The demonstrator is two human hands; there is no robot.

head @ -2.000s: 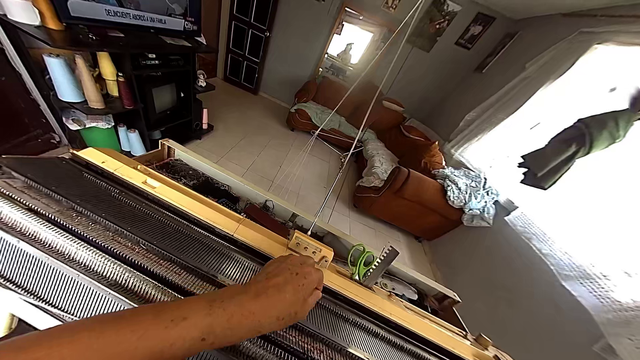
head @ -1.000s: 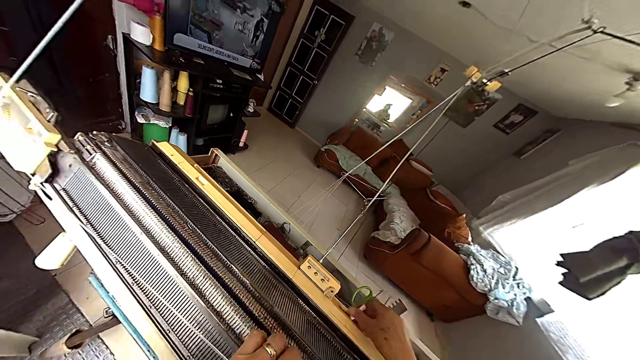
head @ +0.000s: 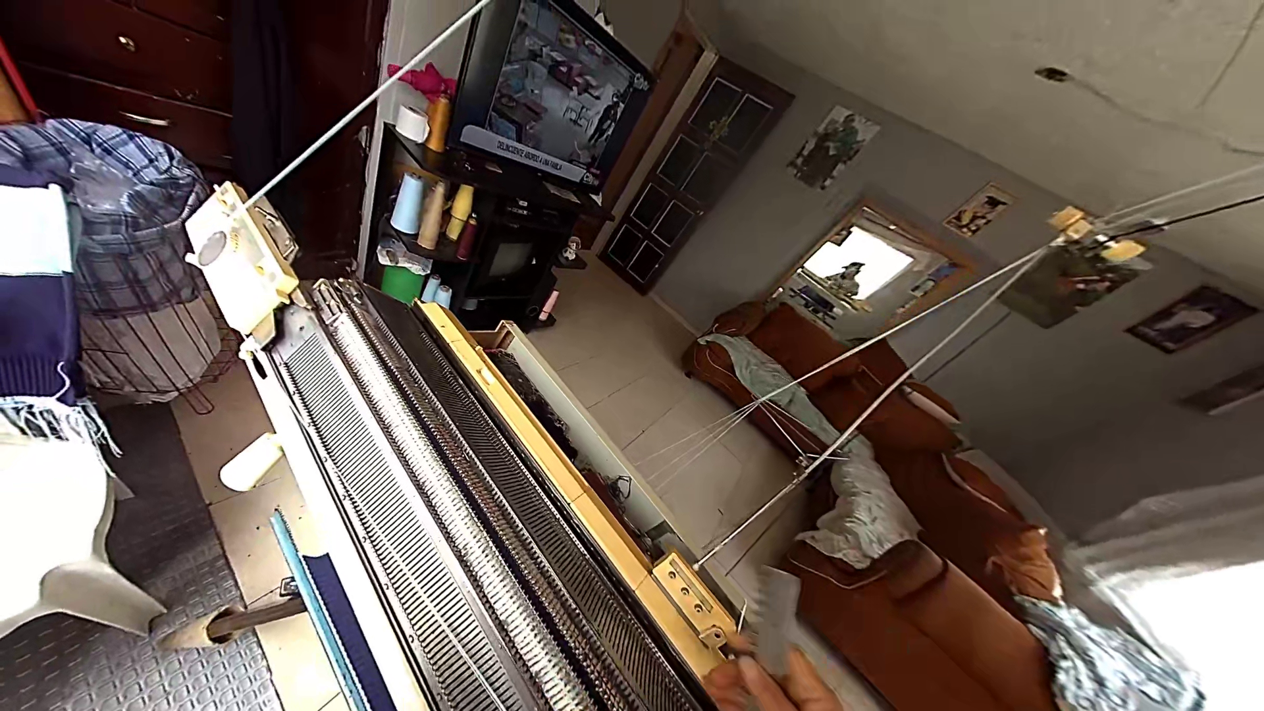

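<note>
A knitting machine with two needle beds (head: 454,494) runs diagonally from upper left to the bottom. Its cream carriage (head: 237,262) sits at the far upper-left end. At the bottom edge, my right hand (head: 775,686) has its fingers closed around the lower end of a flat grey plate (head: 777,612), blurred, which stands up beside the yellow rail (head: 553,474). Just above and left of the hand is a cream block with holes (head: 691,592) on that rail. Strands of yarn rise to a yarn guide (head: 1076,225) at upper right. My left hand is out of view.
Behind the machine lie a long open tray (head: 592,434) and the tiled floor, then a brown sofa (head: 859,395) with cloths on it. Shelves with yarn cones (head: 432,212) and a television (head: 553,94) stand beyond. At left are a wire basket (head: 148,346) and a white chair (head: 59,553).
My left hand, on the needle bed one second ago, has left the view. My right hand, near the green handles then, now has the grey plate raised. The view has swung left.
</note>
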